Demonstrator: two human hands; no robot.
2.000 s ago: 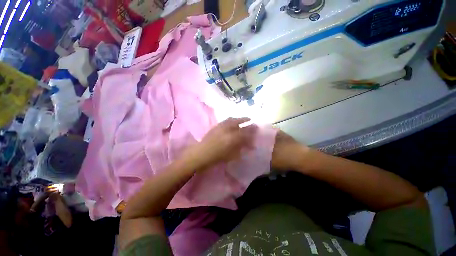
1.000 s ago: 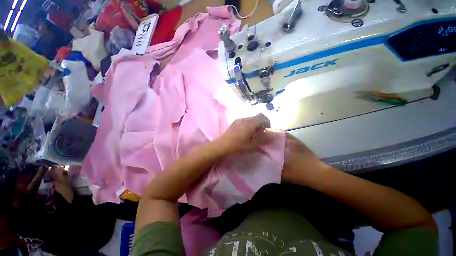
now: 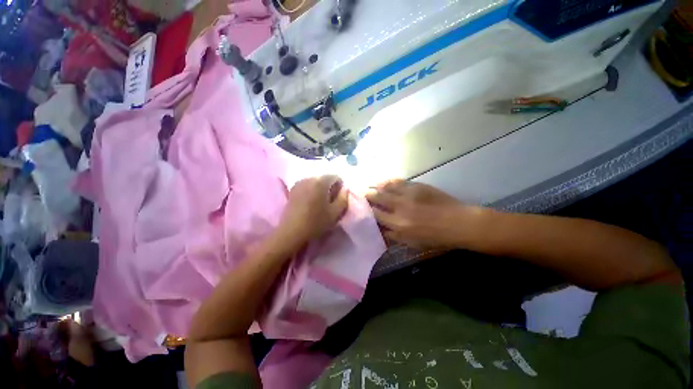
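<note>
Pink knit cloth (image 3: pixel 190 205) is heaped left of the needle and runs under both hands, with a paler piece hanging over the table's front edge. My left hand (image 3: pixel 315 205) grips the cloth just in front of the needle area. My right hand (image 3: pixel 418 215) pinches the cloth's right edge close beside it. The white "Jack" sewing machine (image 3: pixel 425 99) stands beyond my hands. Its presser foot and needle are lost in the lamp's white glare (image 3: pixel 357 163).
Thread snips (image 3: pixel 532 105) lie on the machine bed at right. A white rectangle with dark characters (image 3: pixel 140 70) is at the far left of the table. Bagged cloth (image 3: pixel 57 171) and a grey round unit (image 3: pixel 68 275) are at left. Part of another person (image 3: pixel 76 342) shows at lower left.
My right hand has come out from behind the pale cloth flap and now shows on top at its edge. My left hand is still on the cloth. The view has shifted, so the machine sits further left.
</note>
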